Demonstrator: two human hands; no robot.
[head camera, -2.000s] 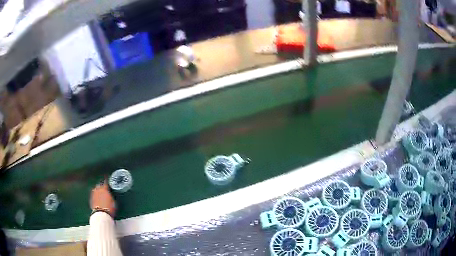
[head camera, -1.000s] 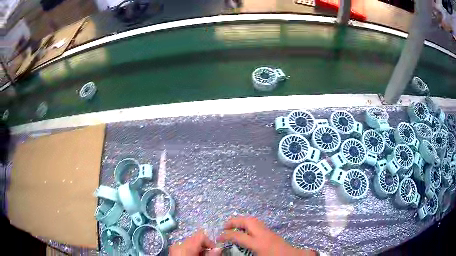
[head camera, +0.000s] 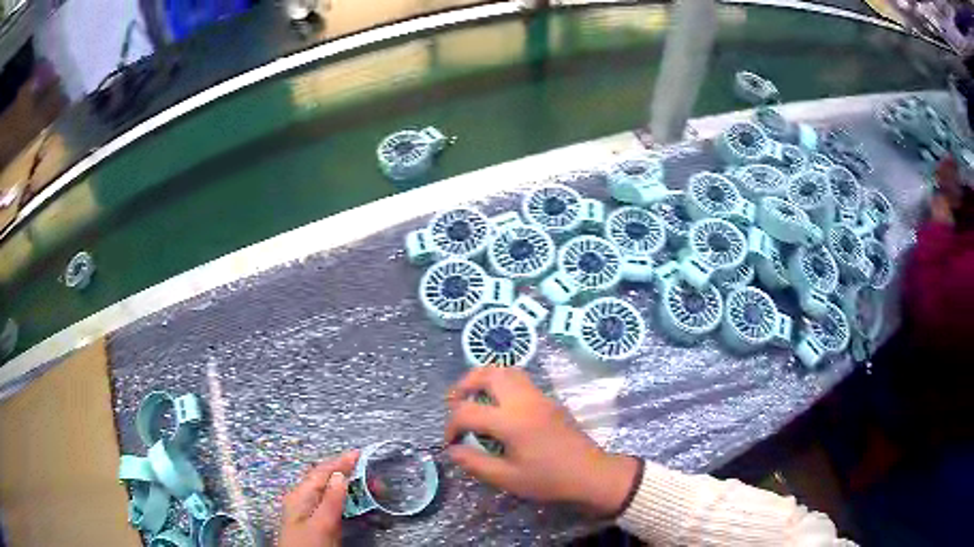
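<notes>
My left hand (head camera: 318, 504) grips an empty pale teal ring housing (head camera: 433, 483) by its block-like neck, at the bottom centre. The ring's centre is open and bench plastic shows through it. My right hand (head camera: 523, 438) is just right of the ring, fingers curled around a small, partly hidden teal and dark part (head camera: 487, 440); what it is cannot be told. A thin dark strand seems to lie between the ring and the right fingertips. Fan heads (head camera: 591, 263) with spoked fronts lie piled beyond my right hand.
More empty ring housings (head camera: 171, 470) lie at the left by a cardboard sheet (head camera: 64, 449). The green conveyor belt (head camera: 267, 182) carries a fan head (head camera: 406, 154) and a grille unit (head camera: 79, 269). A grey post (head camera: 684, 69) stands at the belt edge. Another person's dark red sleeve (head camera: 940, 278) is at right.
The view has turned right. My hands, together at the bottom edge a second ago, are now apart. My left hand now holds a ring housing. The earlier reach over the belt has ended.
</notes>
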